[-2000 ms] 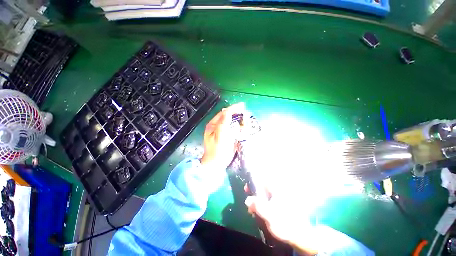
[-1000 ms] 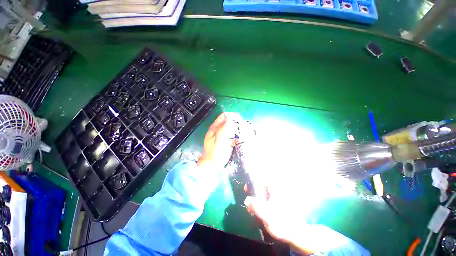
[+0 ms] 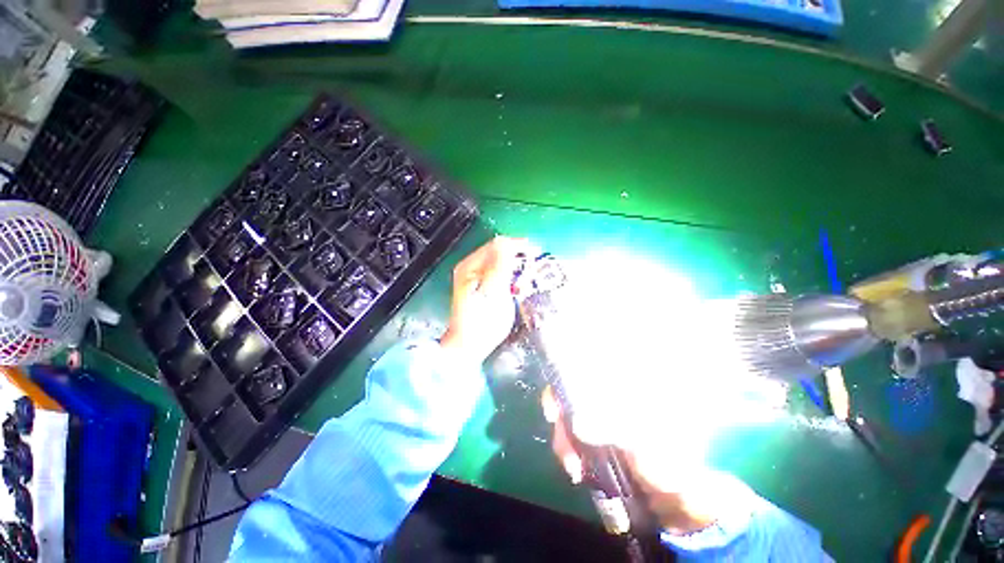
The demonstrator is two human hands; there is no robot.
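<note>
My left hand pinches a small square unit with a shiny rim, left of the lamp's glare. My right hand, partly washed out, holds a long dark hand tool. The tool slants from near the front edge up to the unit; its tip is lost against the unit and glare, so contact cannot be told. The silver gooseneck lamp head points left over the work. A black blister tray lies left of my hands, many pockets holding dark square units, some at its lower left empty.
At left are a white fan, stacked black trays and a blue bin. A blue stick and pale-handled pointed tool lie right. Two dark units lie far right. A blue compartment tray and booklets are at the far edge.
My right hand has turned and moved slightly right, showing more of the tool's lower end. My left hand still holds the unit. The two loose units appear farther right in view.
</note>
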